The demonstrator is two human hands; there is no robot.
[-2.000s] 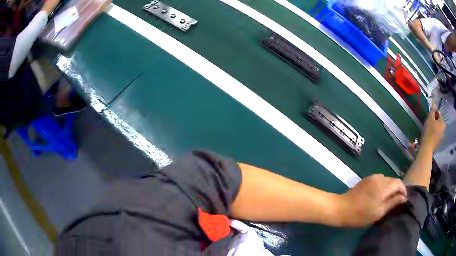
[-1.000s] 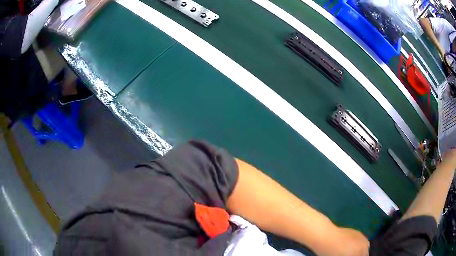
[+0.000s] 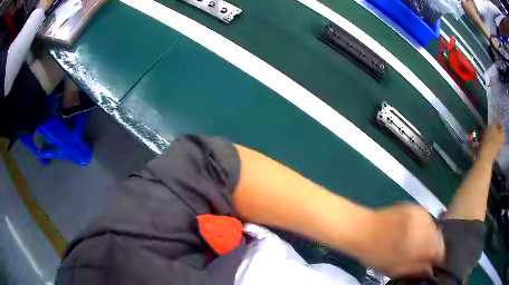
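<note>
My left hand [image 3: 410, 239] is at the lower right, blurred and curled; I cannot tell whether it holds anything. My right hand [image 3: 494, 136] is small at the right edge, raised beside a pale machine [image 3: 497, 97]; its grip is unclear. A fixture [image 3: 404, 132] with a bright slotted top and dark sides lies on the green bench [image 3: 251, 111], up and left of my right forearm. A darker fixture [image 3: 355, 50] lies farther off. A silver fixture [image 3: 215, 8] with round holes is cut by the top edge.
A blue bin [image 3: 407, 19] and a red object [image 3: 459, 62] are at the upper right. Thin metal strips [image 3: 446, 157] lie near my right forearm. People are at the upper left [image 3: 25, 47] and upper right [image 3: 485, 16]. A blue stool [image 3: 58, 139] stands at left.
My left hand has risen from the bottom edge into fuller view. My right hand, out past the right edge a second ago, shows again. The fixtures sit slightly differently in view as the camera moved.
</note>
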